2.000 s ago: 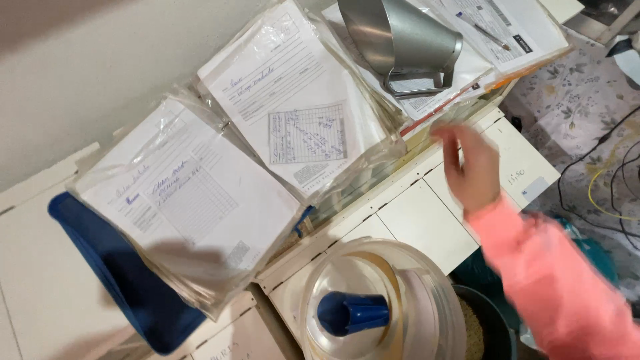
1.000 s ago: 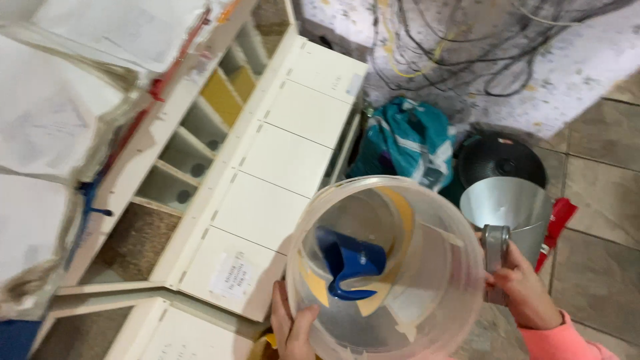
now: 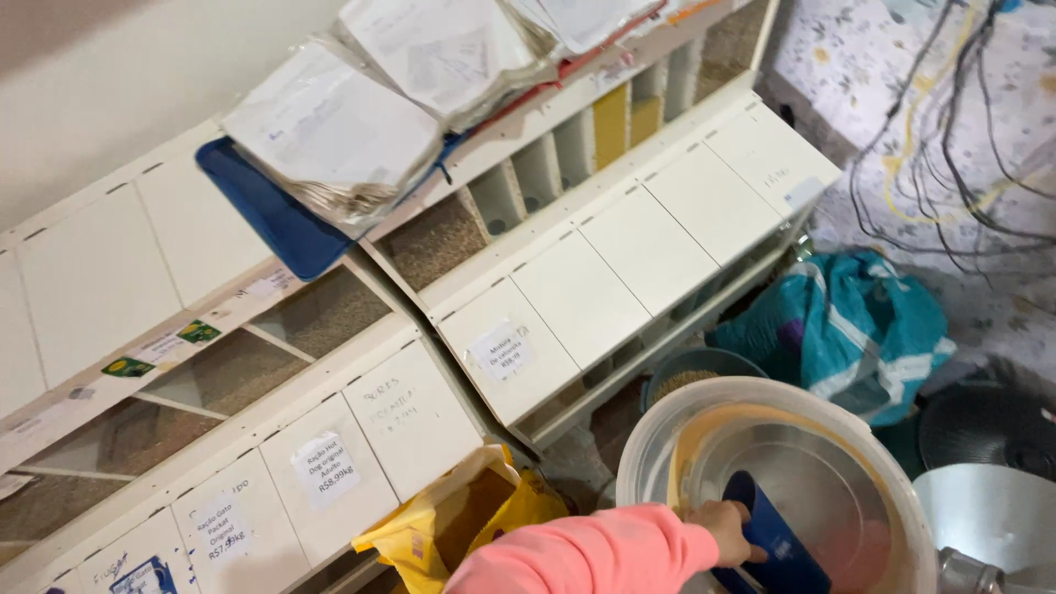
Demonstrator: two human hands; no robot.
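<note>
My left hand (image 3: 728,532) reaches from the bottom edge, in a pink sleeve, into a large translucent plastic tub (image 3: 639,450). Its fingers are closed on a blue plastic scoop (image 3: 780,540) inside the tub. At the lower right, just outside the tub, is a metal scoop (image 3: 990,507) with a grey handle (image 3: 969,569), partly cut off by the frame edge. My right hand is not seen. A pink patch shows at the tub's right side; whether it is a sleeve or a reflection I cannot tell.
White lidded bins (image 3: 615,272) with windowed compartments (image 3: 437,239) run diagonally. Plastic-sleeved papers (image 3: 330,132) and a blue folder (image 3: 272,214) lie on top. Near the tub are an open yellow bag (image 3: 404,536), a teal bag (image 3: 874,330), a grain bucket (image 3: 701,367) and a black lid (image 3: 990,429). Cables (image 3: 949,124) hang at right.
My left hand has gone from the tub's outer side to the blue scoop inside it. My right hand, earlier on the metal scoop's handle, is out of sight. The view has shifted.
</note>
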